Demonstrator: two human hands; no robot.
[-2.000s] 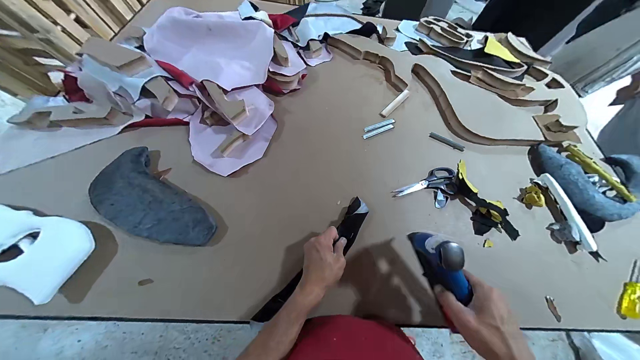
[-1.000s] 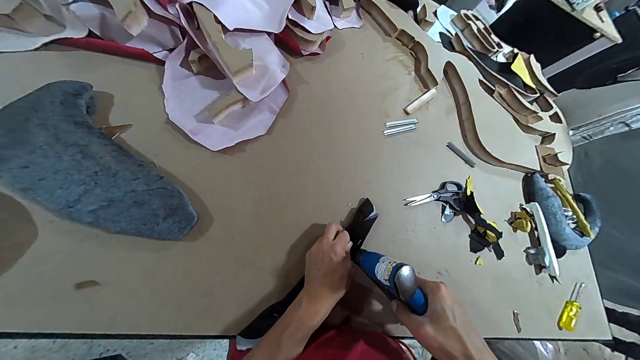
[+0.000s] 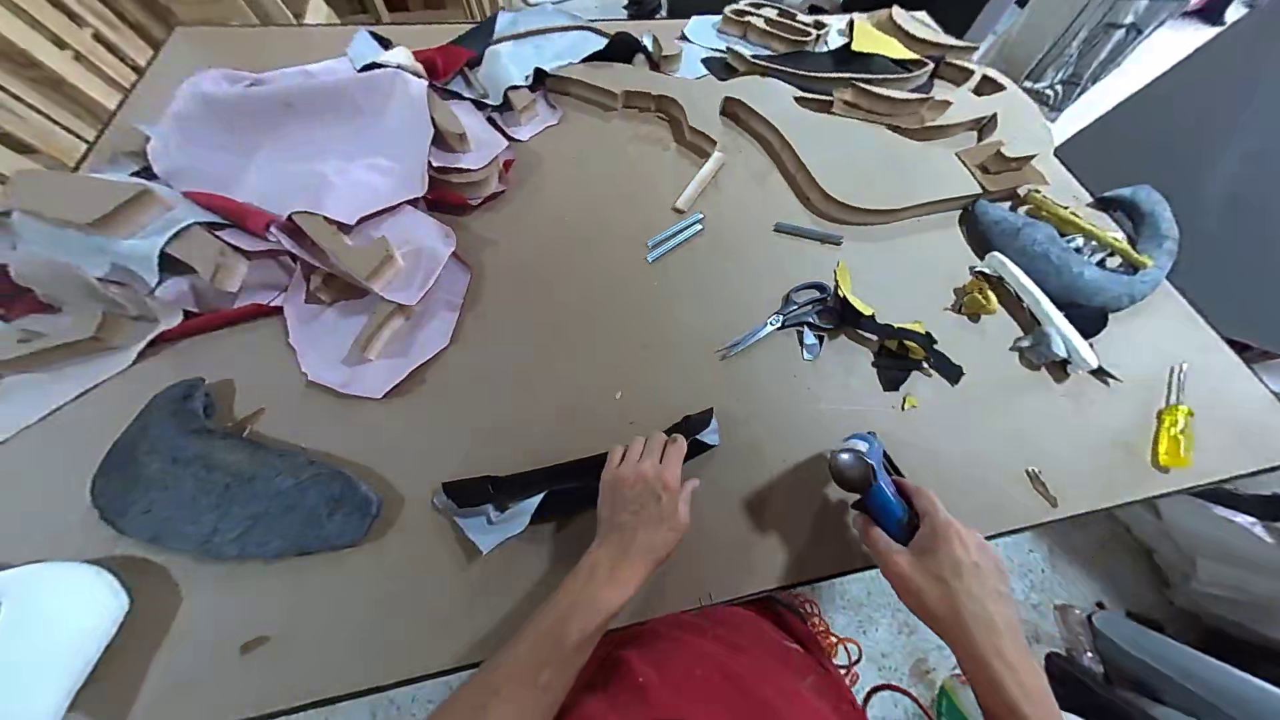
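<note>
My left hand point(image 3: 645, 495) rests on a long strip wrapped in black material point(image 3: 540, 480) with a pale underside, pressing it to the brown tabletop point(image 3: 560, 330); whether the fingers grip it is hard to tell. In my right hand point(image 3: 930, 540) is a blue pneumatic stapler point(image 3: 875, 485) with a round metal cap, held over the table to the right of the strip, apart from it. Beyond the hands lie scissors point(image 3: 785, 318) beside black and yellow scraps point(image 3: 900, 345). A grey padded piece point(image 3: 230, 490) is at the left.
Pink and red fabric pieces point(image 3: 300, 140) with wooden parts are heaped at the back left. Staple strips point(image 3: 675, 238), curved wooden pieces point(image 3: 800, 180) and another grey padded part point(image 3: 1070, 250) lie farther back. A yellow-handled screwdriver point(image 3: 1174, 430) is near the right edge, a white piece point(image 3: 50, 620) at lower left.
The stapler was at the black strip one second ago; it is now away to the right. The strip has turned from steeply slanted to lying more sideways under my left hand.
</note>
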